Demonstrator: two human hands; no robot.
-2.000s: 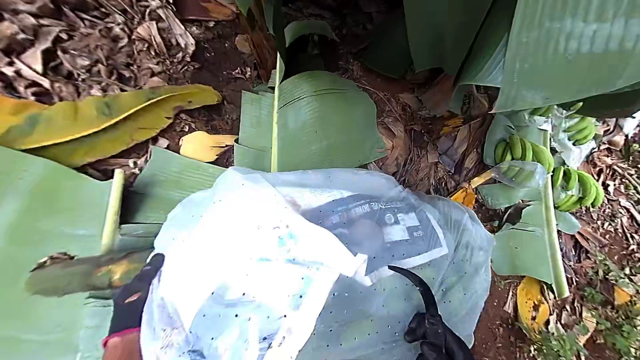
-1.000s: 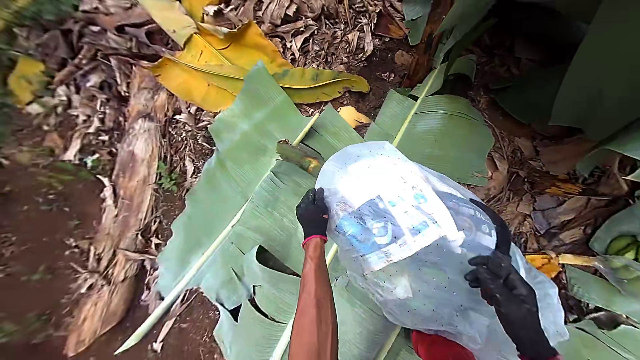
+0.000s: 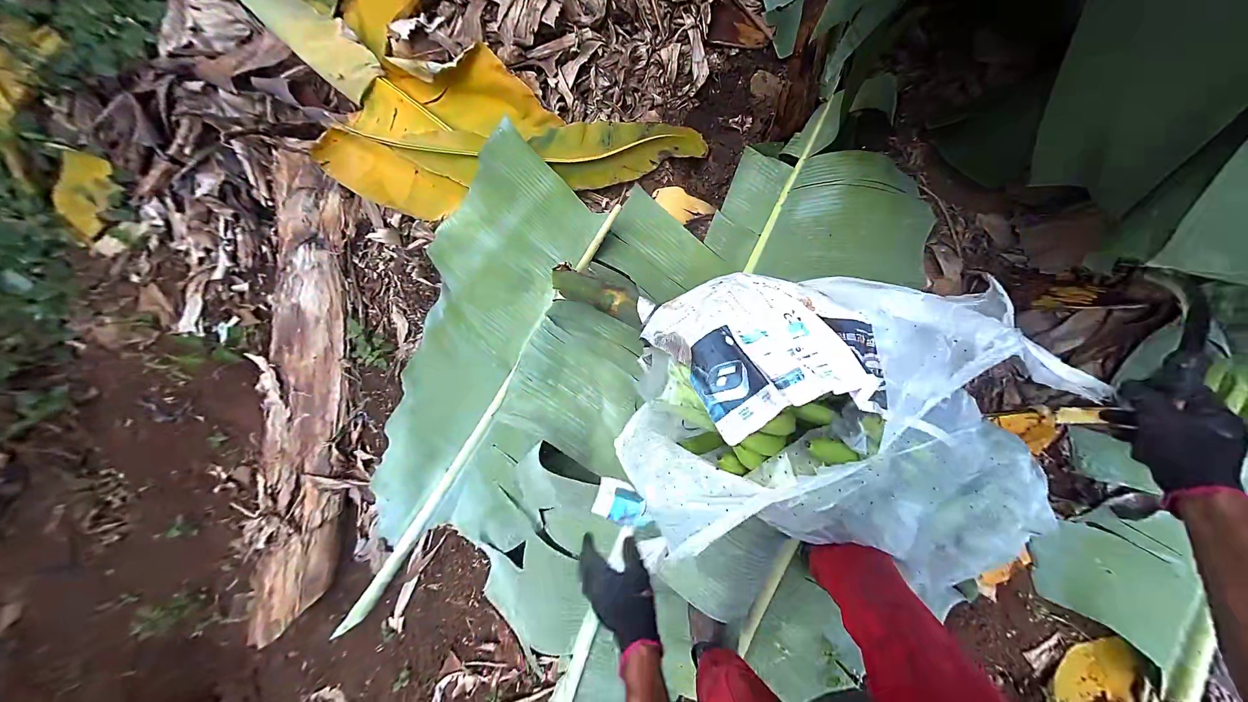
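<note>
A bunch of green bananas lies on banana leaves, partly inside a translucent perforated plastic bag. Printed paper covers the bunch's top, and its cut stalk sticks out at the upper left. My left hand, black-gloved, is below the bag's left edge with fingers apart, close to a small blue-and-white scrap. At the far right my right hand, also black-gloved, is closed around a dark curved knife, partly blurred. The bag's drawn-out corner reaches this hand; whether it is gripped is unclear.
Green banana leaves spread under the bunch. A dry pseudostem piece lies on the left, yellow leaves above. Red-clothed legs show at the bottom. More green bananas are at the right edge.
The bag, which covered the bunch, is now opened, exposing bananas under the paper. My left hand has moved down from beside the stalk; my right hand has moved out to the right.
</note>
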